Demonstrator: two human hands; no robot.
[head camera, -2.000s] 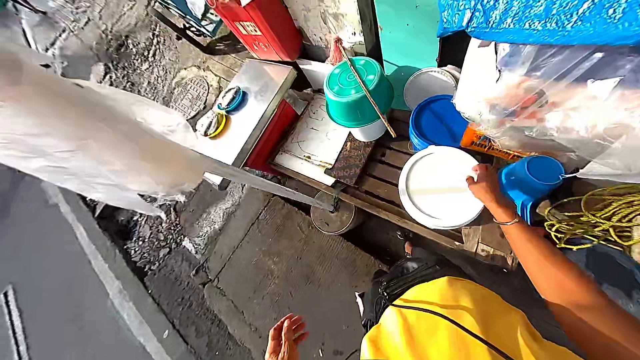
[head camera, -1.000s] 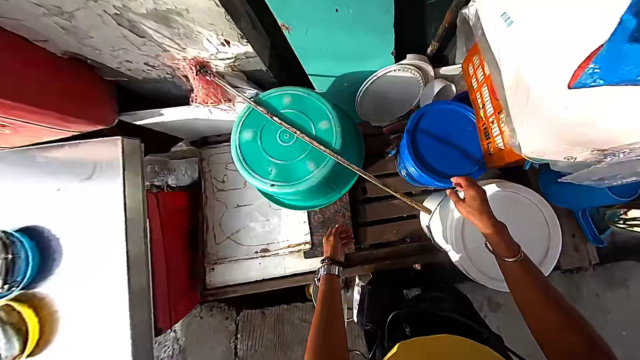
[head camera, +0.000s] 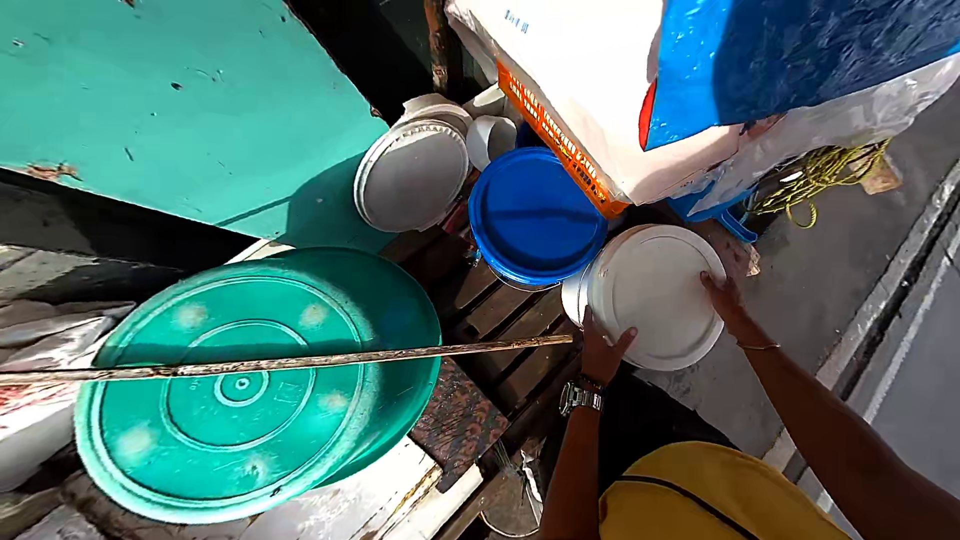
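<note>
A white lidded plastic bucket (head camera: 660, 300) stands on the wooden slats at centre right. My left hand (head camera: 604, 349), with a metal watch at its wrist, touches the bucket's near left side, thumb and fingers spread. At the lid's right rim rests my right hand (head camera: 724, 296); its grip is partly hidden. Just left of this bucket is one with a blue lid (head camera: 536, 214). An upturned green plastic basin (head camera: 247, 390) lies on the left, and a thin wooden stick (head camera: 300, 363) runs across it, its end near my left hand.
White tubs (head camera: 411, 176) sit behind the blue lid. A large plastic-wrapped bundle with an orange strip (head camera: 555, 135) and a blue tarp (head camera: 810, 60) overhang the upper right. Yellow rope (head camera: 821, 180) lies beyond. A turquoise panel (head camera: 172, 105) borders the upper left.
My left hand has moved from beside the green basin to the white bucket's side. My right hand is now at the lid's right rim. The view has turned.
</note>
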